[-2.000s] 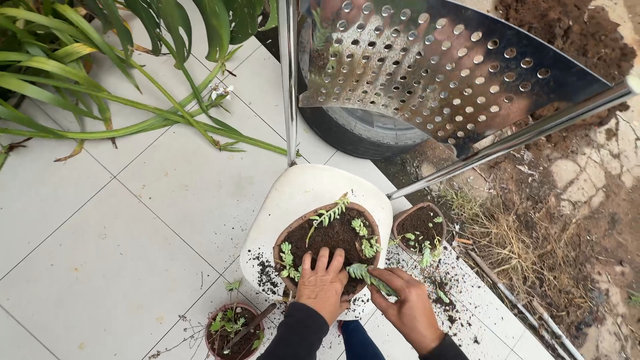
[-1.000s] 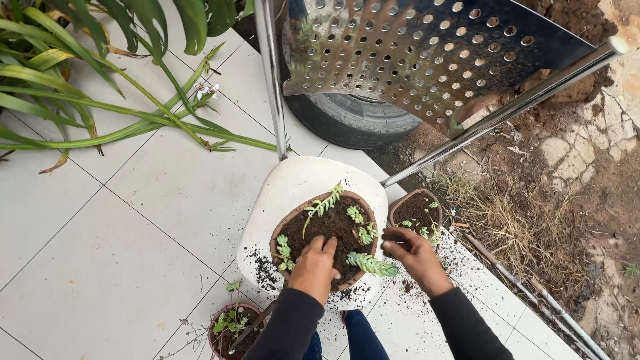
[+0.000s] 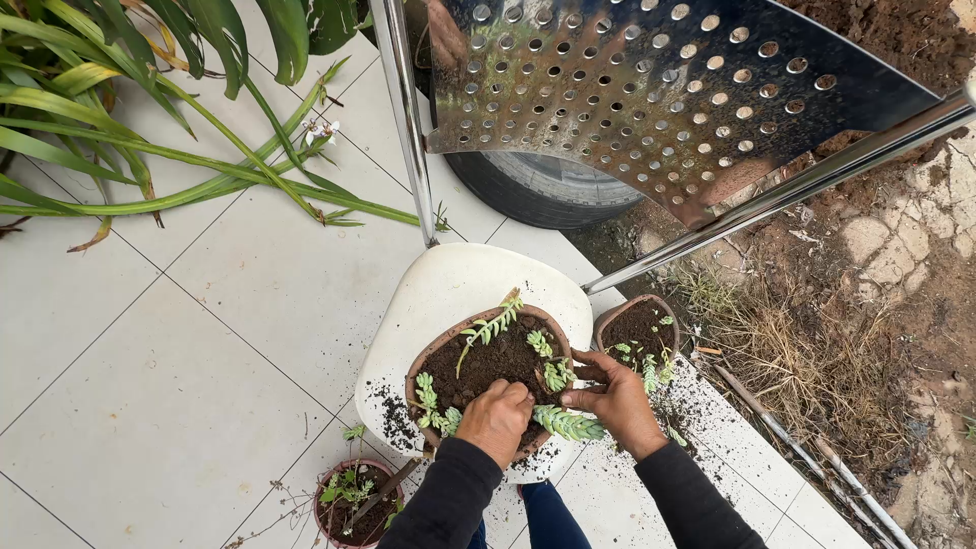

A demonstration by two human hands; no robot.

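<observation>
A clay pot filled with dark soil stands on the white seat of a chair. Several succulent cuttings sit around its edge, one of them a long sprig at the far side. My left hand is in the pot with its fingertips down at the soil; whether they grip anything is hidden. At the pot's right rim is my right hand, its thumb and fingers around the edge beside a small succulent. A thick succulent stem lies over the near right rim, between my hands.
The chair's perforated metal backrest rises beyond the seat, with a tyre behind it. A smaller pot stands right of the seat, another potted plant at the lower left. Long-leaved plants spread over the tiles at the upper left.
Two seconds ago my right hand was at the thick succulent stem; one second ago it was off to the right of the pot. Now it is at the right rim.
</observation>
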